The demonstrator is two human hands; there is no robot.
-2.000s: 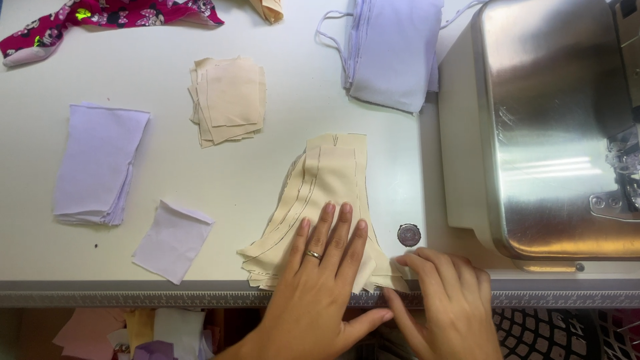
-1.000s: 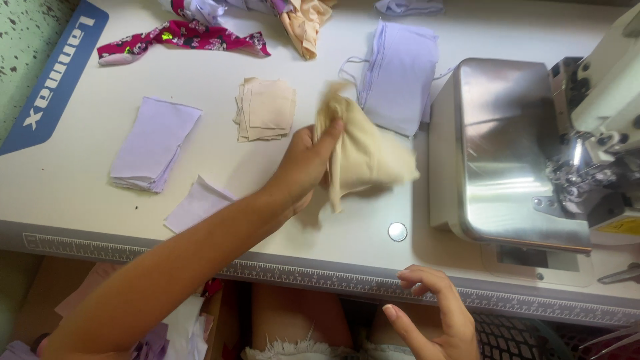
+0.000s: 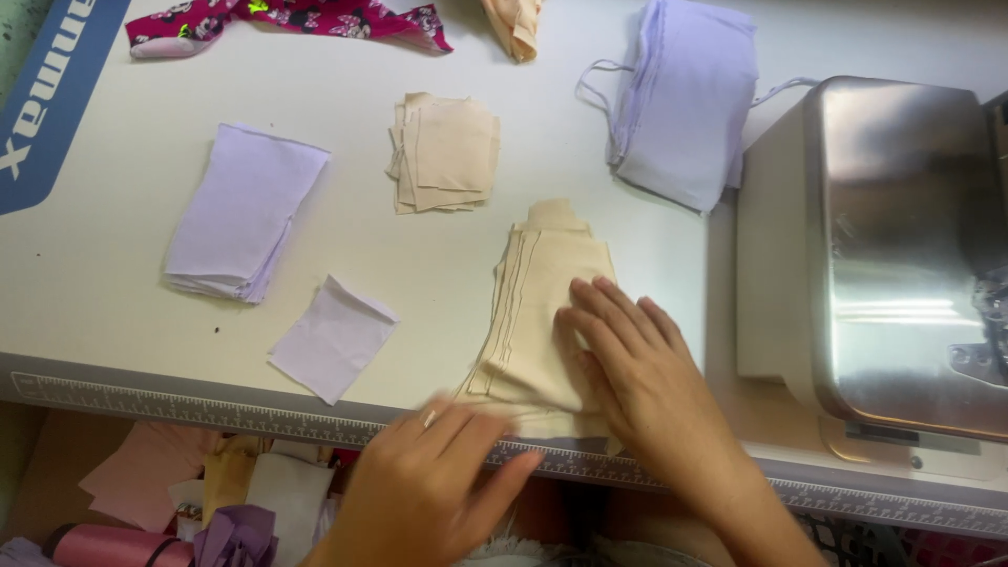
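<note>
A stack of cream fabric pieces [image 3: 543, 315], narrow at the top and flared at the bottom, lies at the table's front edge. My right hand [image 3: 630, 354] rests on the stack's right side with its fingers slightly spread. At the lower left corner of the stack is my left hand [image 3: 441, 465], a ring on one finger; it is blurred, and whether it pinches the fabric cannot be told. Left of the stack lies a single lilac fabric piece [image 3: 335, 339]. Farther back is a pile of beige squares [image 3: 453, 153].
A folded lilac stack [image 3: 244, 213] lies at left, another lilac bundle [image 3: 685, 102] at the back. The metal-covered sewing machine [image 3: 906, 260] stands at right. A ruler strip [image 3: 197, 405] runs along the front edge. Patterned magenta fabric [image 3: 315, 20] lies at the back; scraps [image 3: 150, 472] sit below.
The cream fabric, held up bunched in my left hand one second ago, now lies flat at the front edge. My right hand has moved onto it. The small round disc seen earlier no longer shows.
</note>
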